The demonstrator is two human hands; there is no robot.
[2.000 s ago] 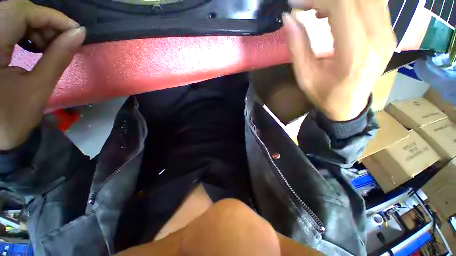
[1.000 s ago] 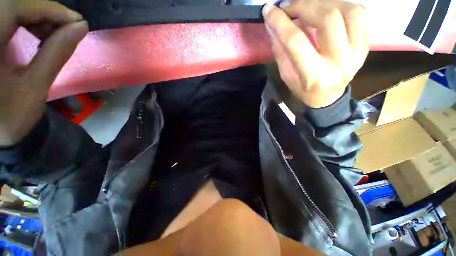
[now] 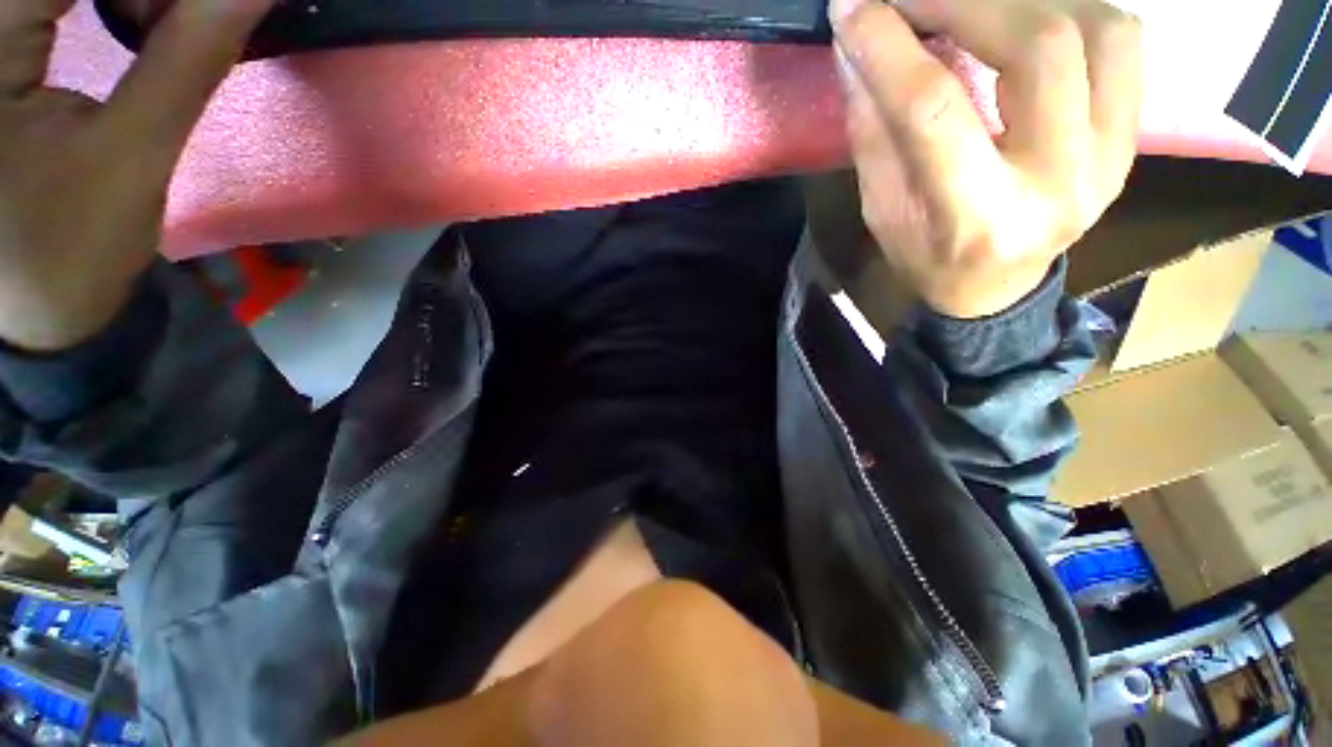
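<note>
The near edge of the black plastic frame [image 3: 555,18] lies along the top of the view on the pink foam mat [image 3: 511,124]; the rest of it is cut off by the picture's top. A matt black strip seems to run along this edge, hard to tell from the frame. My left hand [image 3: 102,175] is at the frame's left end, its fingertips cut off by the top edge. My right hand [image 3: 993,146] pinches at the right end of the black edge, thumb and forefinger together. The strip sheet [image 3: 1278,80], white with black bars, lies at the far right.
Brown cartons [image 3: 1234,504] stand below the bench at the right, with an open flap beside them. Blue bins [image 3: 66,628] show at the lower left and a blue item at the lower right. A red object [image 3: 266,282] is below the mat at the left.
The frame's edge and mat now sit higher in view. Since the first frame my right hand has shifted and its fingers have closed at the edge. The barred sheet shows at the far right.
</note>
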